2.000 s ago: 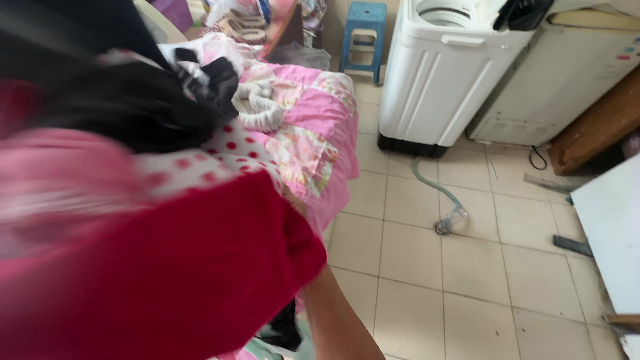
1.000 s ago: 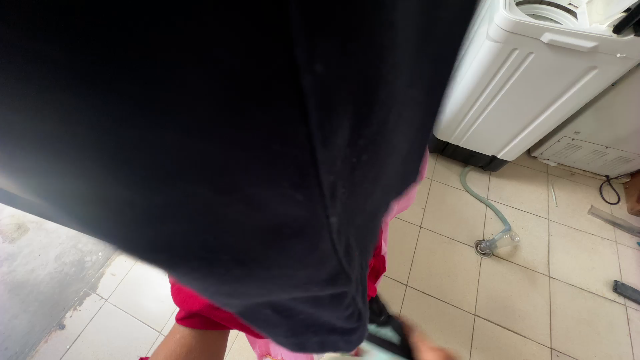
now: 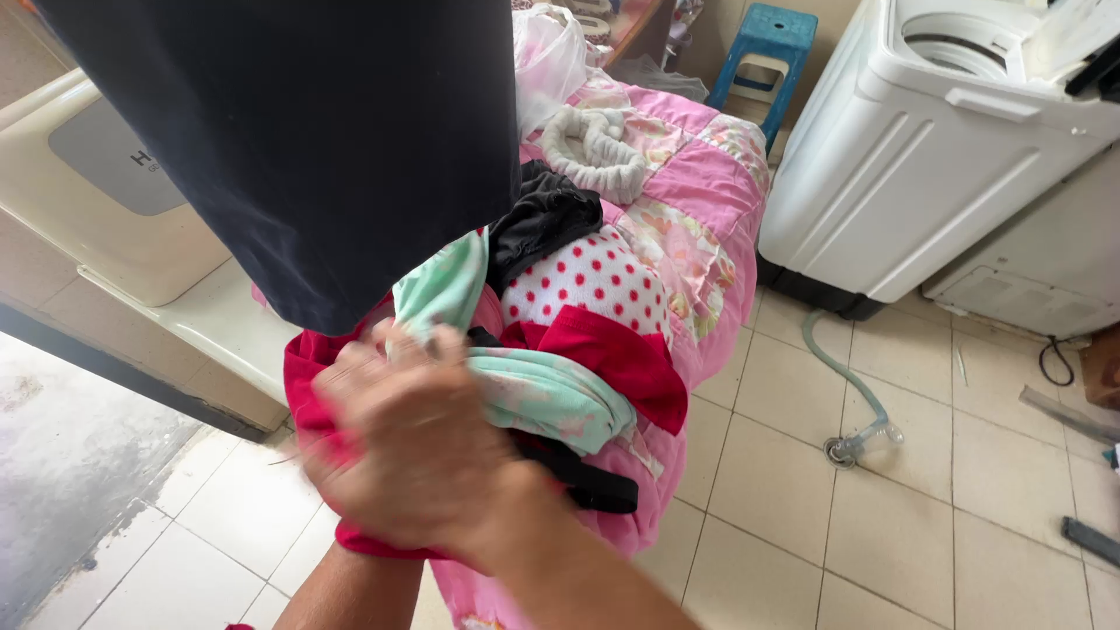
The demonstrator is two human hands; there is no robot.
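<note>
A dark navy garment (image 3: pixel 324 149) hangs down in front of me, its lower end close to my hands. My right hand (image 3: pixel 402 429), blurred, crosses over red cloth (image 3: pixel 306 376) with its fingers curled at a mint printed cloth. My left hand is hidden by the red cloth; only its forearm shows below. Beside them on a pink patchwork quilt (image 3: pixel 700 188) lie a mint garment (image 3: pixel 551 398), a black garment (image 3: pixel 547 219), a white cloth with red dots (image 3: pixel 595 280), more red cloth and a black strap (image 3: pixel 604 486). A grey plush headband (image 3: pixel 595 153) rests farther back.
A white washing machine (image 3: pixel 927 157) stands at right, with a drain hose (image 3: pixel 844 372) running over the tiled floor to a drain. Behind the quilt is a blue plastic stool (image 3: pixel 770 52). A cream appliance (image 3: pixel 149 192) stands at left, and a plastic bag (image 3: pixel 547 66) lies at the back.
The dark garment, which filled much of the view one second ago, now covers less, and the pile of clothes shows again. My right hand has come up over the red cloth.
</note>
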